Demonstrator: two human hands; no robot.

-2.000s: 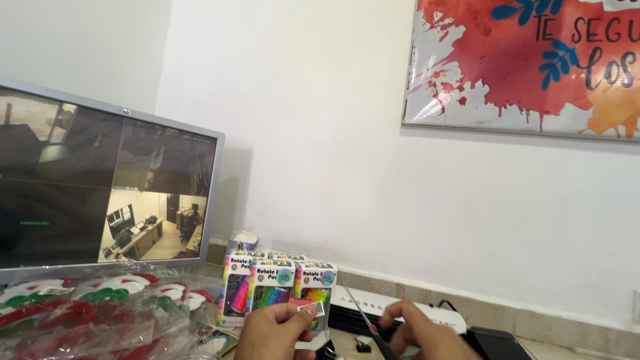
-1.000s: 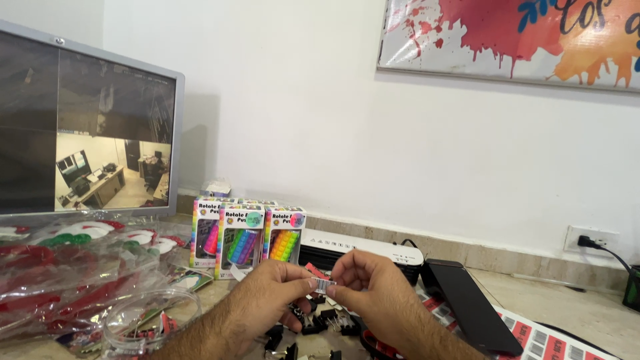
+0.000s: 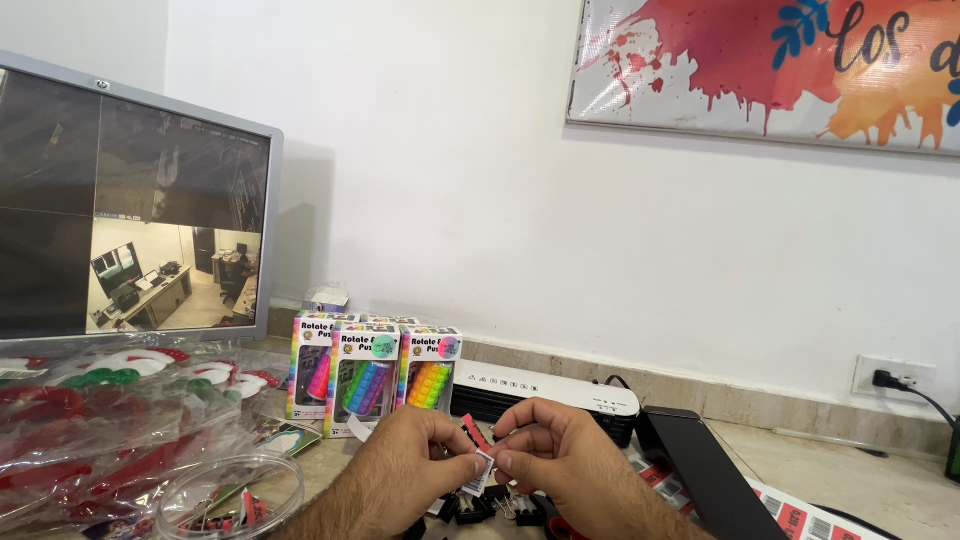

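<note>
My left hand (image 3: 420,469) pinches a small white barcode label (image 3: 478,474) between thumb and forefinger. Close on its right, my right hand (image 3: 559,457) has its fingers curled, the tips at the label's edge; whether they grip it is unclear. A red printed strip (image 3: 474,433) shows just behind the fingers. Below the hands lie several black binder clips (image 3: 472,510), partly covered by the hands. A red handle (image 3: 562,527), perhaps of scissors, shows under my right hand. A round clear plastic dish (image 3: 229,499) with small tags stands left of my left forearm.
Several boxed rotating puzzle toys (image 3: 365,375) stand behind my left hand. A white and black laminator (image 3: 544,386) is behind my right hand, with a long black device (image 3: 709,472) over printed label sheets (image 3: 795,514). Plastic-bagged festive items (image 3: 112,420) lie before the monitor (image 3: 276,195) at left.
Two seconds ago my right hand held a dark, narrow tool apart from my left; now it holds no such tool and is beside the label. The view has turned downward and right.
</note>
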